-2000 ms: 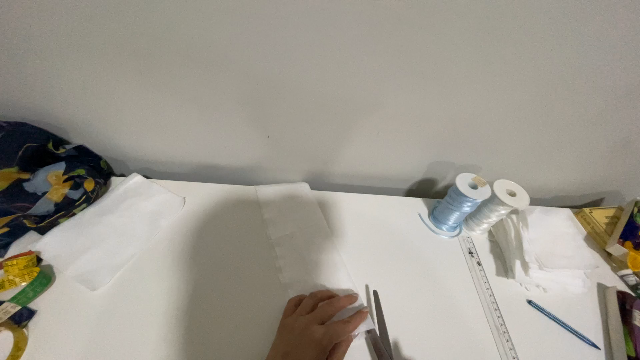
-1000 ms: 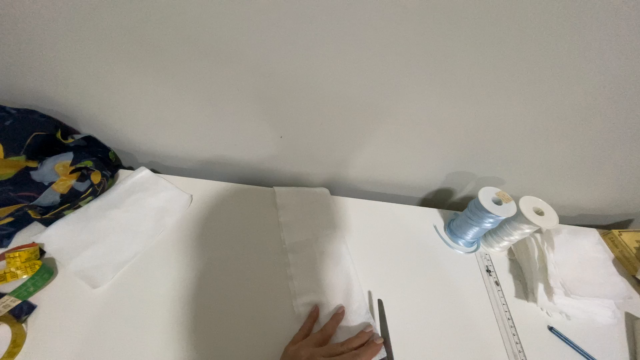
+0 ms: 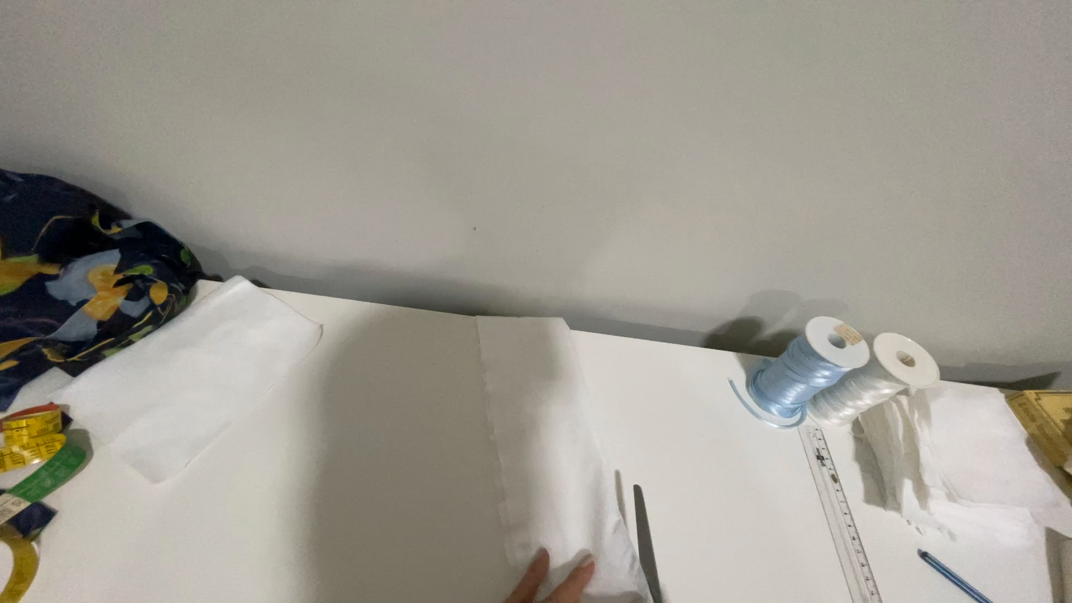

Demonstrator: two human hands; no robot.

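A long white fabric strip [image 3: 540, 427] lies on the white table, running from the back edge down to the bottom of the view. My left hand [image 3: 553, 578] presses on its lower part; only a few spread fingers show, and they grip nothing. Just right of the strip, a dark scissors blade [image 3: 645, 540] points away from me, its handles hidden below the frame. My right hand is out of view.
Left: floral dark cloth [image 3: 117, 285], white fabric piece [image 3: 197, 377], yellow-green measuring tape [image 3: 50, 473]. Right: light-blue cord spool [image 3: 796, 377], white spool [image 3: 871, 377], clear ruler [image 3: 837, 511], stacked white fabric [image 3: 971, 452], blue pencil or pen [image 3: 955, 576], yellowish box [image 3: 1047, 427]. Wall behind.
My left hand has slipped lower in the view, so less of it shows than before. Its fingers were closer together two seconds ago and are spread now. The view has shifted somewhat.
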